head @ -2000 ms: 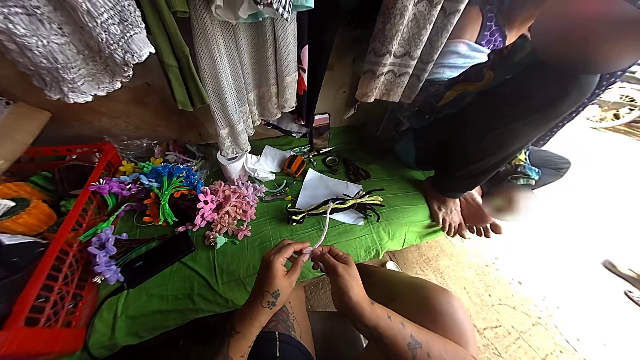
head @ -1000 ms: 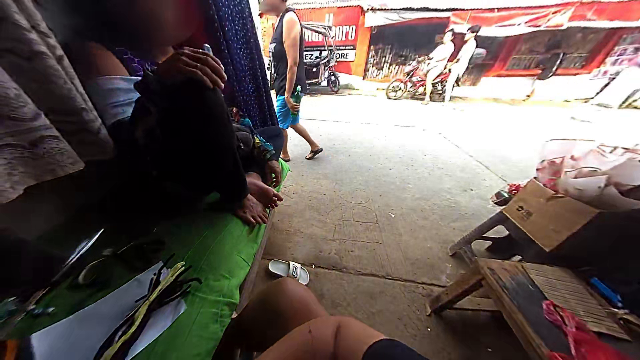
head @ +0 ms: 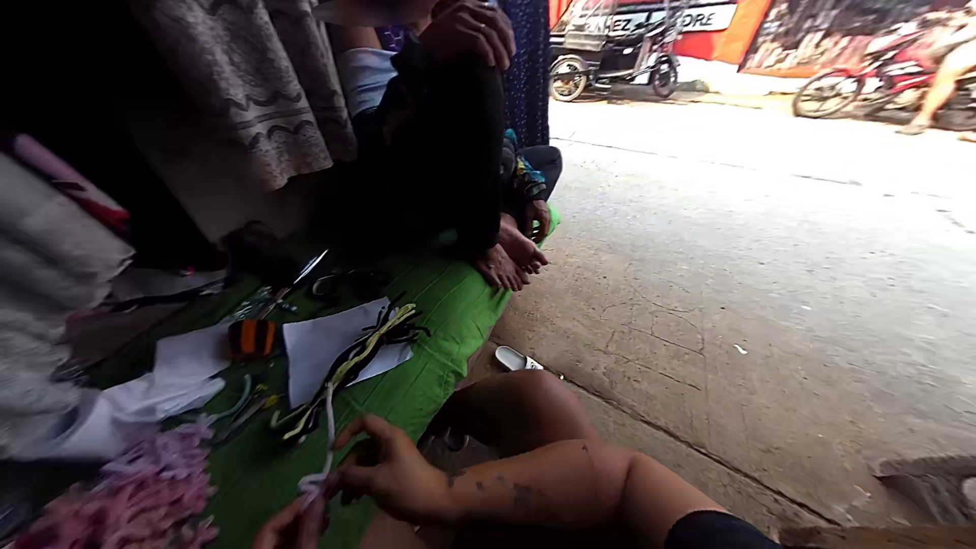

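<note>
Between the fingers of my left hand (head: 293, 524), at the bottom edge of the head view, is the looped end of a white fuzzy stem, likely a pipe cleaner (head: 329, 431). My right hand (head: 393, 473) pinches the same stem just beside it. The stem rises toward a bundle of black and yellow fuzzy stems (head: 358, 354), which lies over a white paper sheet (head: 301, 351) on the green cloth (head: 450, 305). Pink and lilac fuzzy flowers (head: 145, 488) lie left of my hands. Part of my left hand is cut off by the frame.
A black and orange striped object (head: 252, 338), scissors (head: 293, 282) and white cloth or paper (head: 130, 415) lie farther back on the green cloth. A seated person's feet (head: 511, 259) rest at its edge. A white slipper (head: 518, 359) lies on the concrete. Garments (head: 252, 91) hang above.
The view has swung right and partly back. My hands, out of view a second ago, show again at the bottom with the white stem, which they also held two seconds ago.
</note>
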